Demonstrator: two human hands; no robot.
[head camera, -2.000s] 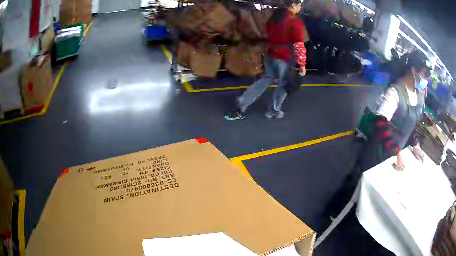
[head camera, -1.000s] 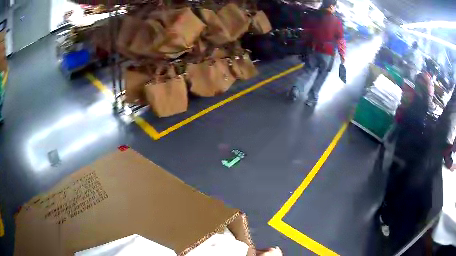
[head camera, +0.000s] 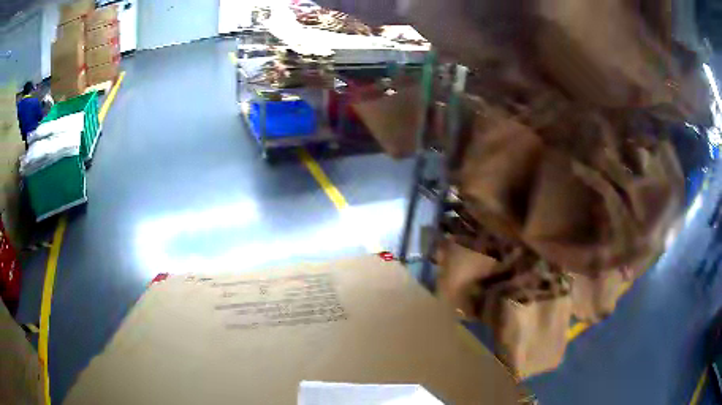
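A large brown shipping carton (head camera: 237, 356) with black printed text and red corner marks lies in front of me at the bottom of the view. A white sheet or flap (head camera: 364, 394) shows on it at the bottom edge, cut off by the frame. Neither of my hands can be seen.
A hanging rack (head camera: 419, 174) of brown bags (head camera: 586, 190) is close on the right, blurred. Ahead stands a trolley with a blue bin (head camera: 283, 119). Green crates (head camera: 57, 186) and stacked cartons (head camera: 85, 51) are at left, with a person (head camera: 30, 115). Yellow lane lines (head camera: 51, 293) mark the floor.
The view has turned left and moved forward with the carton. The bag rack is now much nearer at right. The two people seen earlier are out of view.
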